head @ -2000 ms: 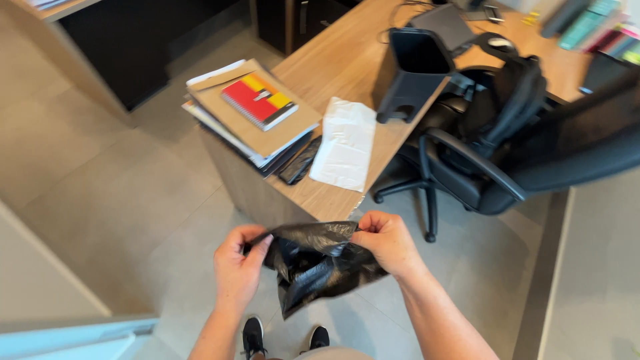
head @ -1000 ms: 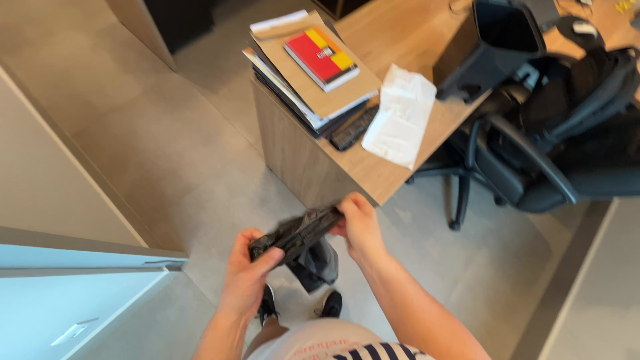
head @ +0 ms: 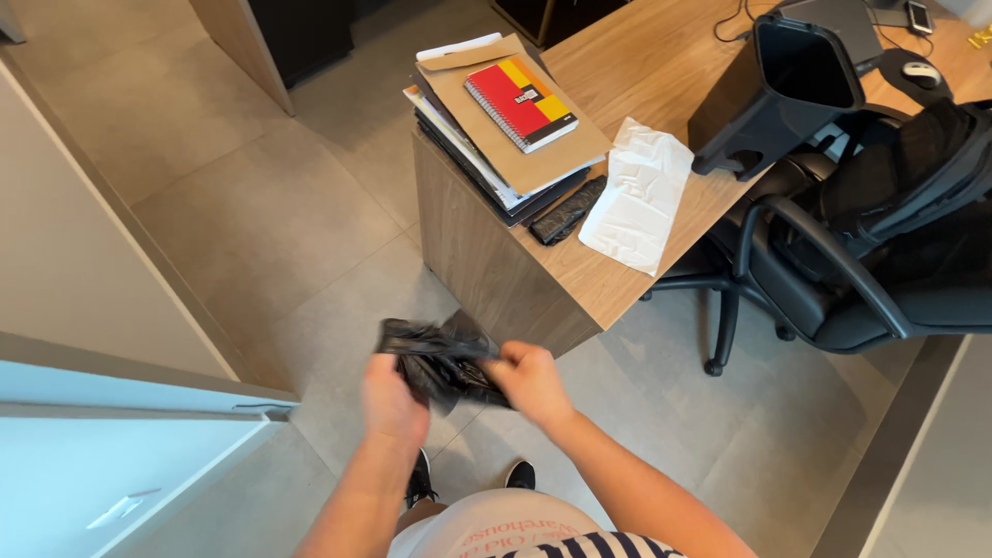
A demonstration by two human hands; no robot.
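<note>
A crumpled black plastic bag [head: 442, 360] is stretched between my two hands, above the floor and before the desk's near corner. My left hand [head: 394, 399] grips its left side, and my right hand [head: 533, 381] pinches its right end; motion blurs both. On the wooden desk [head: 577, 275] lie a flattened white plastic bag [head: 639, 198] and, left of it, a folded or rolled black plastic bundle [head: 568, 211]. A black plastic waste bin [head: 732, 108] stands at the desk's edge, its open top showing a dark inside.
A spiral notebook [head: 521, 105] tops a stack of envelopes and folders [head: 496, 174]. A black office chair [head: 845, 271] with a backpack [head: 914, 167] on it stands right of the desk. Behind the bin are a laptop [head: 837, 27], mouse [head: 921, 74] and phone [head: 919, 17]. A pale panel [head: 139, 473] is at lower left.
Both hands still hold the black bag, whose shape has changed: it was hanging wider two seconds ago and bunched narrower one second ago. The things on the desk have not plainly moved.
</note>
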